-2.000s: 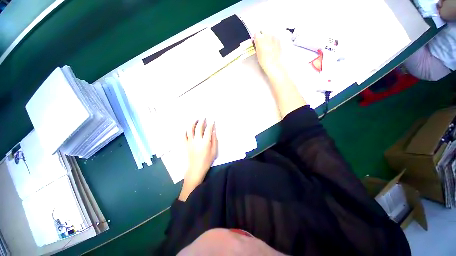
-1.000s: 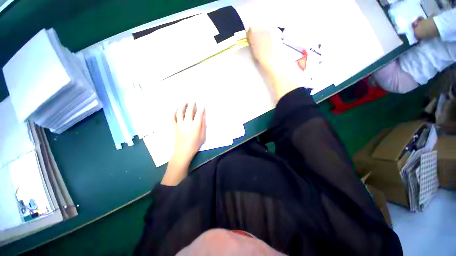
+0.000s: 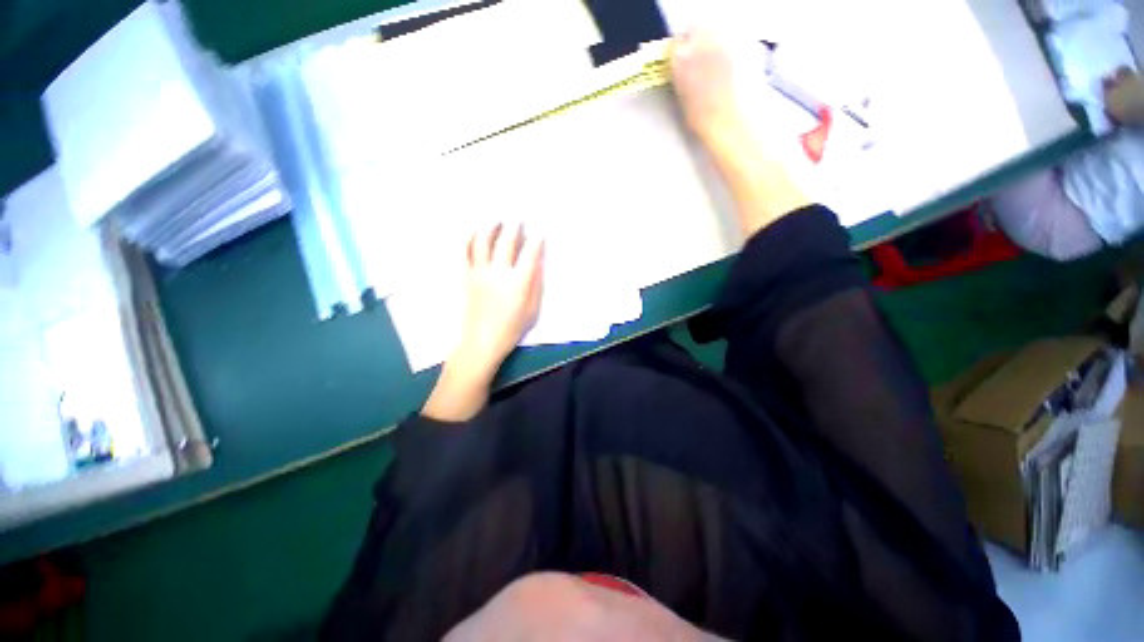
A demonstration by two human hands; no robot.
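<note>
Large white sheets [image 3: 590, 188] lie on the green bench, washed out and bright. A thin yellow strip [image 3: 552, 114] runs slanting across them. My left hand [image 3: 504, 286] lies flat on the sheet near the bench's front edge, fingers apart, holding nothing. My right hand [image 3: 705, 78] is at the strip's upper right end, fingers closed on it; the fingertips are blurred and partly hidden. A black piece [image 3: 627, 25] lies just beyond, cut off by the picture's top edge.
A white panel stack [image 3: 151, 126] and pale blue strips [image 3: 316, 188] stand left. A layered board stack [image 3: 148, 364] is far left. A red-orange item [image 3: 815, 136] lies right. A carton [image 3: 1004, 426] stands on the floor. Another person's hand [image 3: 1124, 95] shows at the right edge.
The camera view has shifted, so the bench sits higher in the picture. My left hand stays flat on the sheet, and my right hand stays at the yellow strip's end.
</note>
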